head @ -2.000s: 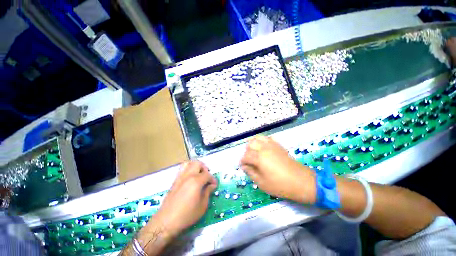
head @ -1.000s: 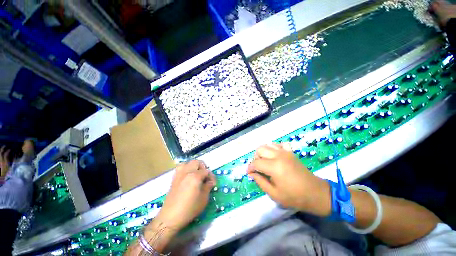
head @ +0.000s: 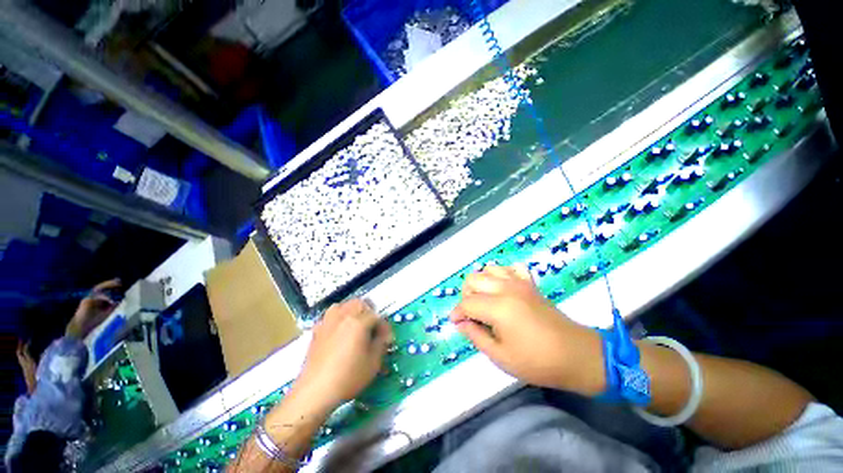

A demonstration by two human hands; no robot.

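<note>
Green circuit board panels point(head: 647, 205) dotted with small silvery and dark parts lie along the pale-railed track in front of me. My right hand point(head: 504, 319) is over the board with thumb and fingertips pinched together; a tiny pale bit seems to show at the tips, too small to name. My left hand point(head: 347, 346) is just left of it over the board, fingers curled; its fingertips are largely hidden, so I cannot tell if it holds anything. A black tray point(head: 447, 222) full of small white components point(head: 347, 208) sits behind the track.
A loose pile of white components point(head: 467, 129) lies right of the tray. Cardboard point(head: 248, 305) and a black box point(head: 189, 346) stand left. A blue crate point(head: 365, 37) is behind. A blue coiled cord point(head: 499, 55) runs to my right wrist strap point(head: 626, 365). Another person's arm point(head: 55, 388) is far left.
The view has turned, so the tray and pile appear further left. The other person's arm at far left has come into view. Both my hands stay over the board, pinched or curled.
</note>
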